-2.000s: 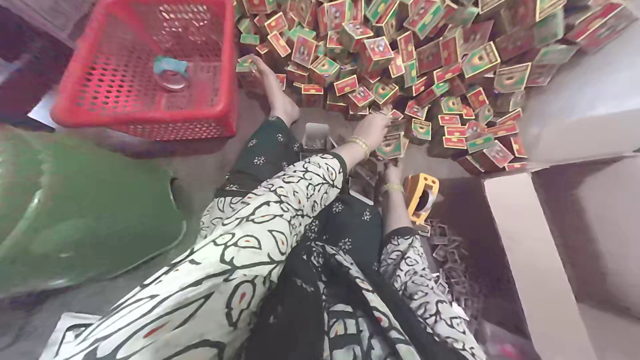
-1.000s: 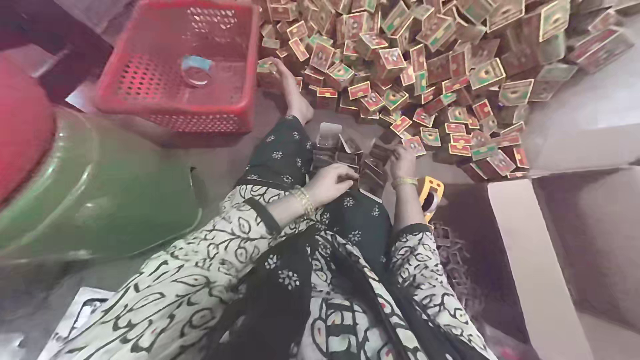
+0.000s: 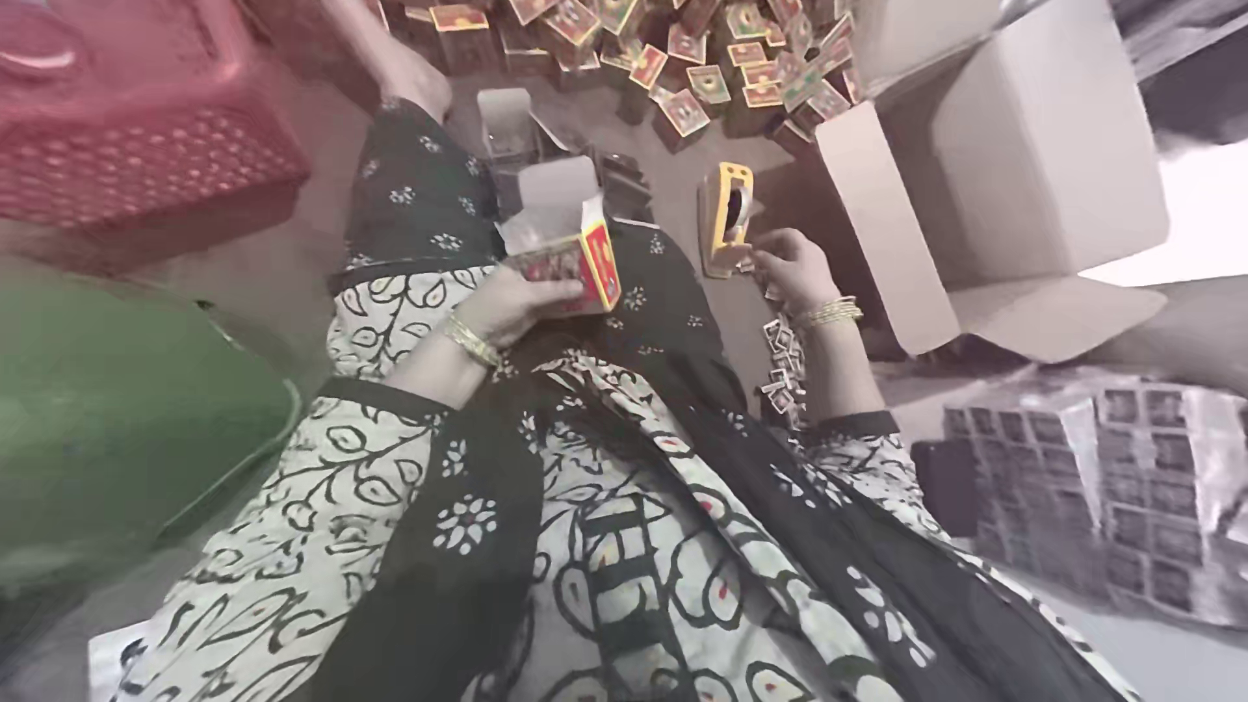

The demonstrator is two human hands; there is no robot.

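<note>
My left hand (image 3: 517, 307) holds a small red and yellow printed carton (image 3: 575, 258) over the lap, its pale top flaps standing up. My right hand (image 3: 795, 268) is at the near end of a yellow tape dispenser (image 3: 728, 219) on the floor, fingertips pinched together; whether they hold a bit of tape cannot be told. Just beyond the held carton, between the legs, stand other small cartons, one with a raised grey flap (image 3: 507, 122). Small printed labels or pieces (image 3: 783, 366) lie in a row beside my right wrist.
Many small printed boxes (image 3: 682, 112) are heaped on the floor ahead. A red plastic basket (image 3: 146, 175) stands at the left, with a green tub (image 3: 127, 409) nearer. At the right are an open cardboard box (image 3: 882, 234) and plastic-wrapped packs (image 3: 1102, 487).
My right hand has moved right to the tape dispenser. My left hand now has a red and yellow carton in it. The view has shifted down and to the right.
</note>
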